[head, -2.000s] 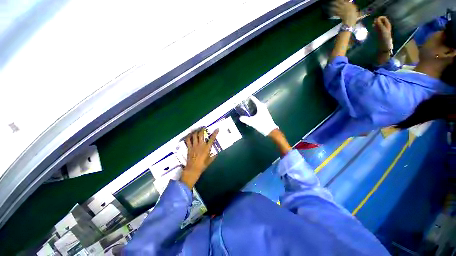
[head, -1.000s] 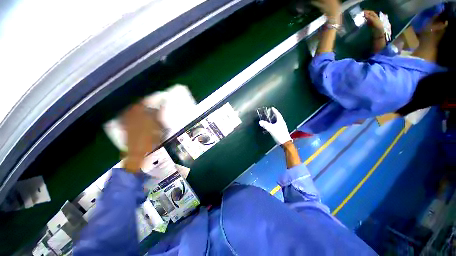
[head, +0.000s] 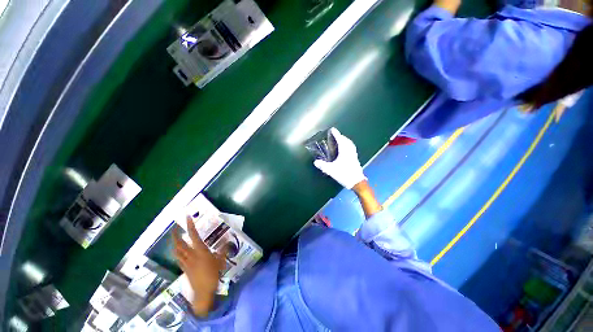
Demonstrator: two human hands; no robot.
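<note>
My right hand (head: 342, 162), in a white glove, holds a clear blister tray with a dark item (head: 321, 145) over the glossy green bench. My left hand (head: 199, 264), bare, lies with spread fingers at the left edge of a white retail box (head: 235, 251) with a black band and round product picture. Whether its fingers grip that box is not clear. White flaps show at the box's upper end.
Filled cartons (head: 144, 275) lie overlapping at lower left. On the dark green belt (head: 151, 146) are retail boxes (head: 221, 42), another box (head: 100, 205) and a clear tray (head: 319, 9). A pale rail (head: 250, 128) divides belt and bench. A person in a blue smock (head: 481, 55) is at right.
My left hand has come back from over the belt to the box on the bench. The box that lay mid-bench is gone from there. My gloved hand still holds the tray.
</note>
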